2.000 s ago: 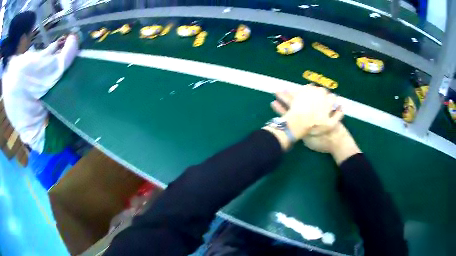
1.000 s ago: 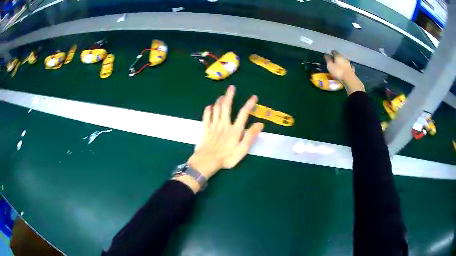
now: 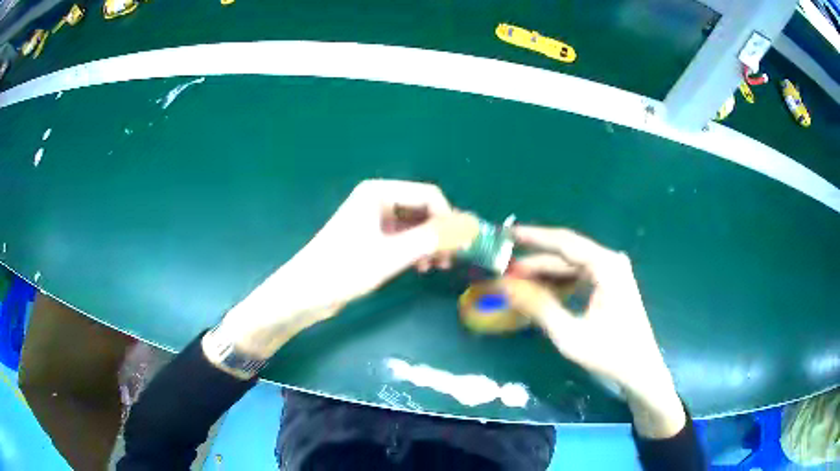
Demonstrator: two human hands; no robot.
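My left hand (image 3: 405, 225) is above the bench, its fingers closed on a small green circuit board (image 3: 488, 246). My right hand (image 3: 580, 299) is shut on a yellow body shell (image 3: 488, 313), which is blurred and shows a blue part on the side facing me. A bit of red shows between the board and the shell, near my right fingertips. My fingers hide part of the shell and the board's left end.
The green bench (image 3: 230, 193) has white marks near its front edge. Behind the pale rail (image 3: 368, 63) lie a yellow base plate (image 3: 536, 42) and other yellow parts. A grey post (image 3: 723, 74) stands at the back right. A cardboard carton (image 3: 69, 368) is below left.
The view has tilted down. My right hand has come back from the line with a yellow shell. My left hand, open before, now holds the board over the bench.
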